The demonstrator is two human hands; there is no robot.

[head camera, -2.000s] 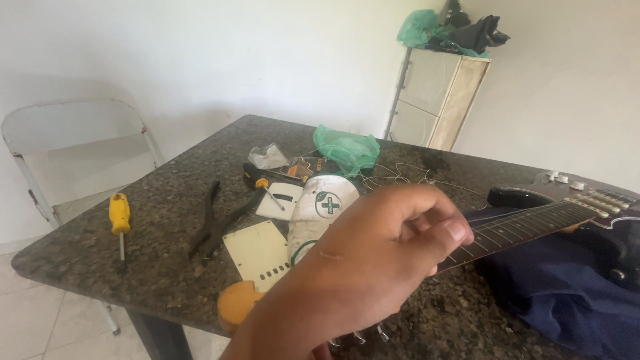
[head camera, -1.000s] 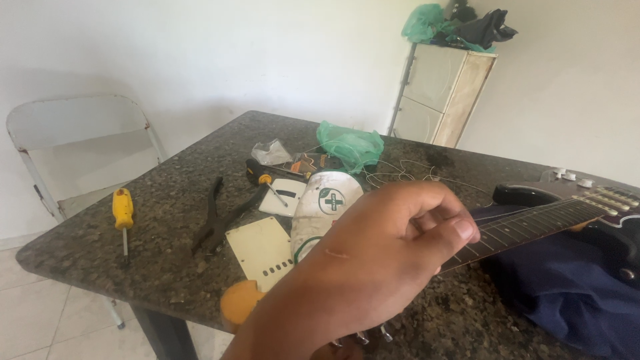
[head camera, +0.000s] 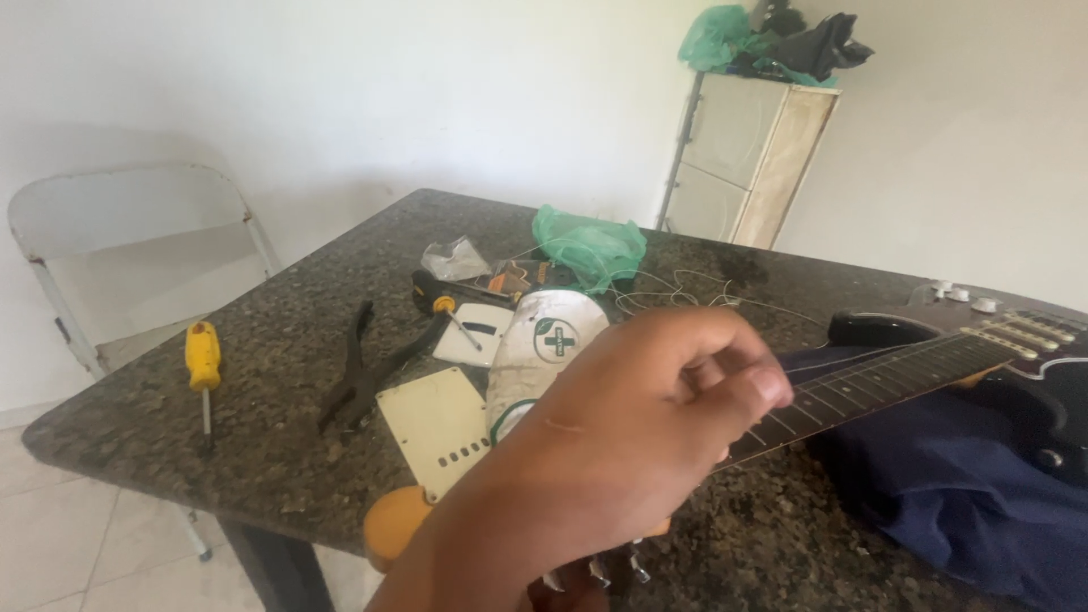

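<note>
My left hand (head camera: 680,408) is over the neck of a dark electric guitar, thumb and forefinger pinched on a thin guitar string (head camera: 837,361) that runs towards the bridge. Below it lies the fretted fingerboard (head camera: 884,376); the dark guitar body (head camera: 1028,408) is at the right, by dark blue cloth (head camera: 943,493). Part of the orange-toned headstock (head camera: 395,520) shows at lower left, past my forearm. Metal tuning pegs (head camera: 599,571) stick out at the bottom edge. Beside them a little of my right hand (head camera: 571,595) is visible; most of it is hidden.
On the granite table (head camera: 280,408) lie a yellow-handled screwdriver (head camera: 203,361), dark pliers (head camera: 361,374), a cream perforated plate (head camera: 433,425), a white object with a green cross (head camera: 557,327), a second screwdriver (head camera: 463,327), a green plastic bag (head camera: 591,246) and loose coiled wire (head camera: 680,293). A folding chair (head camera: 127,212) stands left.
</note>
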